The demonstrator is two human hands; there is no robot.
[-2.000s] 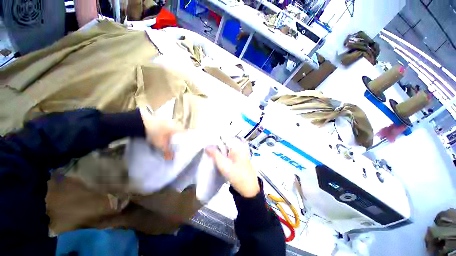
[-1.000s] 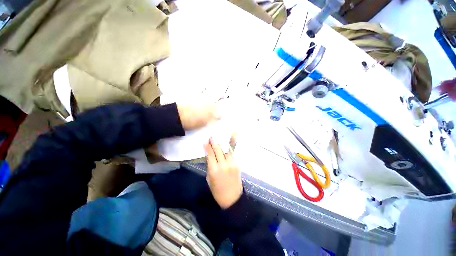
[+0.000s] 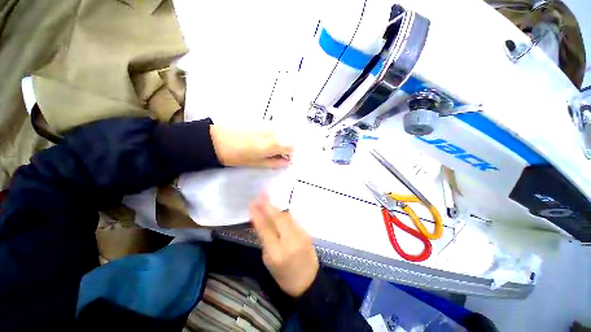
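A white-backed facing piece (image 3: 227, 194) lies on the table's front part, left of the needle area of the white sewing machine (image 3: 479, 149). My left hand (image 3: 249, 148) rests at its upper edge, fingertips near the needle area and curled down; the glare hides what they press or pinch. My right hand (image 3: 285, 249) is at the piece's right edge with its fingers extended and slightly blurred. Khaki cloth (image 3: 110, 58) lies on the left and also shows under the white piece.
Scissors with red and yellow-orange handles (image 3: 413, 227) lie right of my right hand, beside dark tweezers (image 3: 402, 178) and a small slim tool (image 3: 449, 191). A crinkled clear bag (image 3: 512, 267) is at the table's right end. A plastic bag (image 3: 395, 308) is below the ruler-marked edge (image 3: 363, 264).
The view has moved closer to the machine. My hands have gone from handling the raised white piece to lying over it on the table. My right hand has shifted slightly down from the needle area.
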